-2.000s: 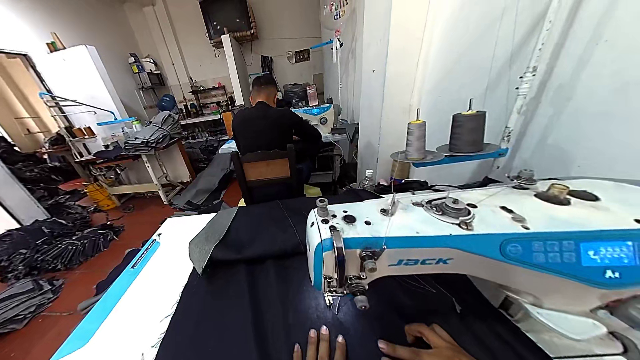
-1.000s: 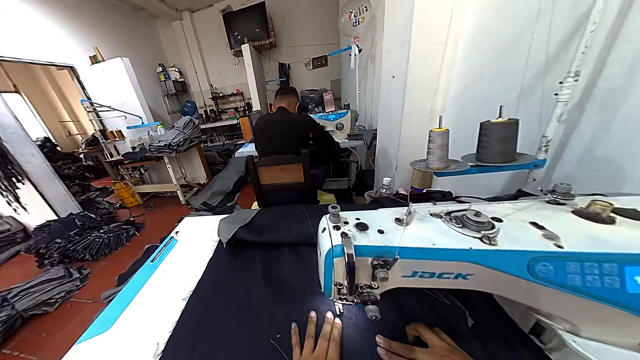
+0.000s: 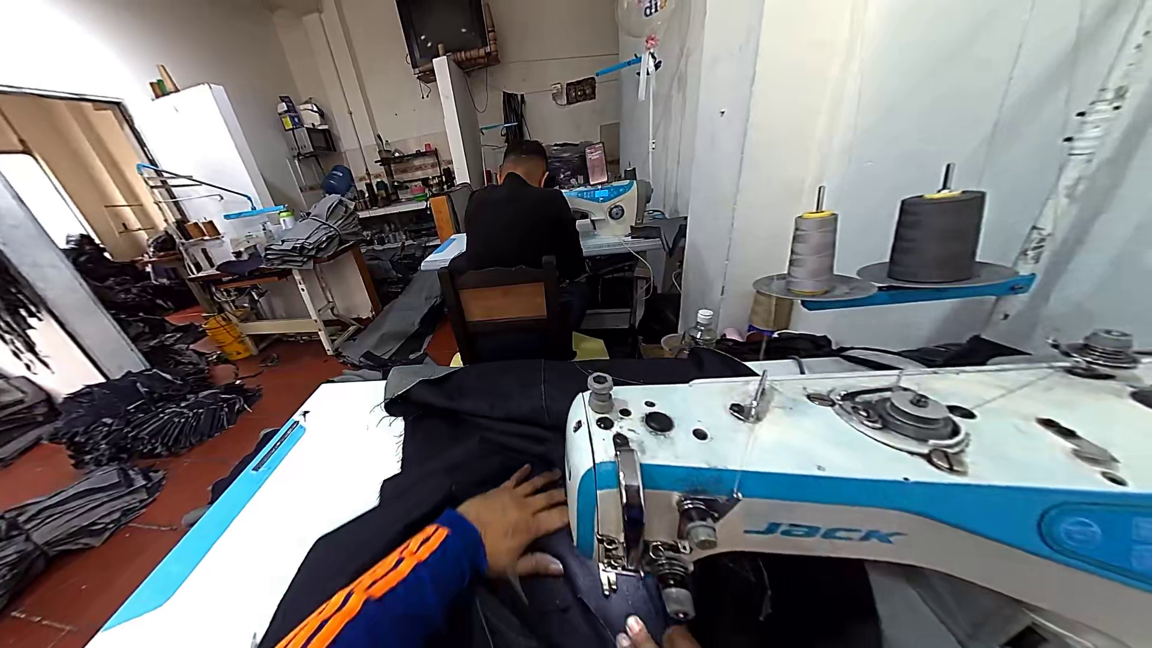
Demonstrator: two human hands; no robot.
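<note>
A dark denim piece (image 3: 486,432) lies over the white sewing table and under the head of a Jack industrial sewing machine (image 3: 810,504). My left hand (image 3: 517,522), in a blue sleeve with orange stripes, rests on the cloth just left of the needle area, fingers apart and pointing away from me. The presser foot (image 3: 608,580) is over the cloth. Of my right hand (image 3: 652,634) only some fingers show at the bottom edge, on the cloth in front of the foot; whether they pinch it is hidden.
Two thread cones, one light (image 3: 813,252) and one dark grey (image 3: 936,236), stand on a blue holder by the wall. Ahead, a person in black (image 3: 522,220) sits on a wooden chair (image 3: 504,301) at another machine. Bundles of dark cloth (image 3: 153,414) lie on the red floor at left.
My left hand has moved forward along the cloth to the left side of the machine head, and its sleeve now shows. The right hand shows less, lower down. The cloth is more rumpled.
</note>
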